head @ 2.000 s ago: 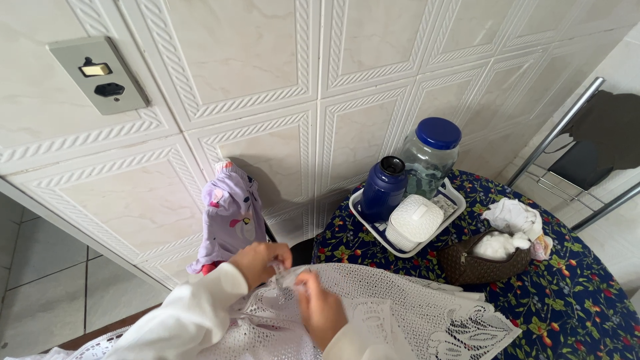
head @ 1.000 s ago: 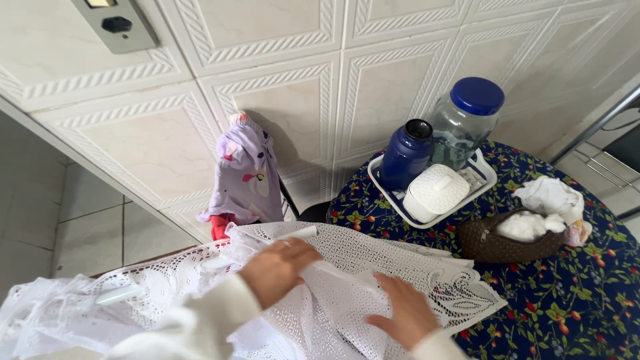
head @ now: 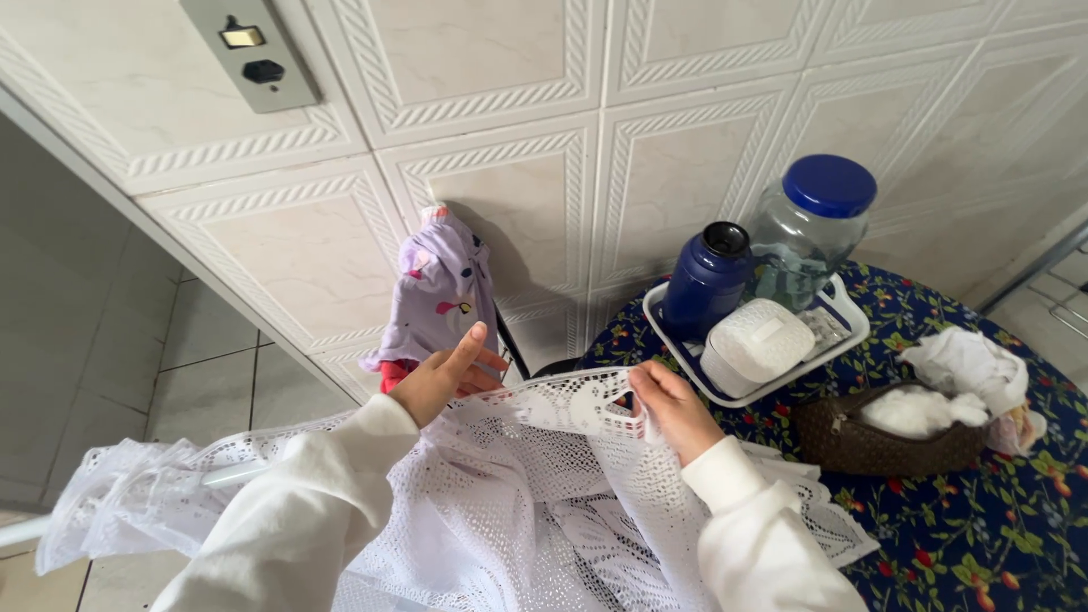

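Observation:
A white lace curtain (head: 544,476) is bunched below and between my hands, and its right part lies over the table's edge. My right hand (head: 676,408) pinches the curtain's openwork top edge between thumb and fingers. At the other end of that stretched edge is my left hand (head: 450,370), thumb raised and fingers spread; whether its lower fingers touch the lace is hidden. More of the lace is gathered on a pale rod (head: 234,474) at the left, beneath my left forearm.
A round table with a blue fruit-print cloth (head: 960,531) bears a white tray (head: 739,399) with a blue thermos (head: 705,280), lidded glass jar (head: 807,229) and white container (head: 756,344). A brown zip pouch (head: 884,442) holds white fluff. Lilac fabric (head: 442,289) stands against the tiled wall.
My hands, earlier laid over the bunched lace, have risen to its top edge. That edge is now stretched out between them, with my left thumb lifted.

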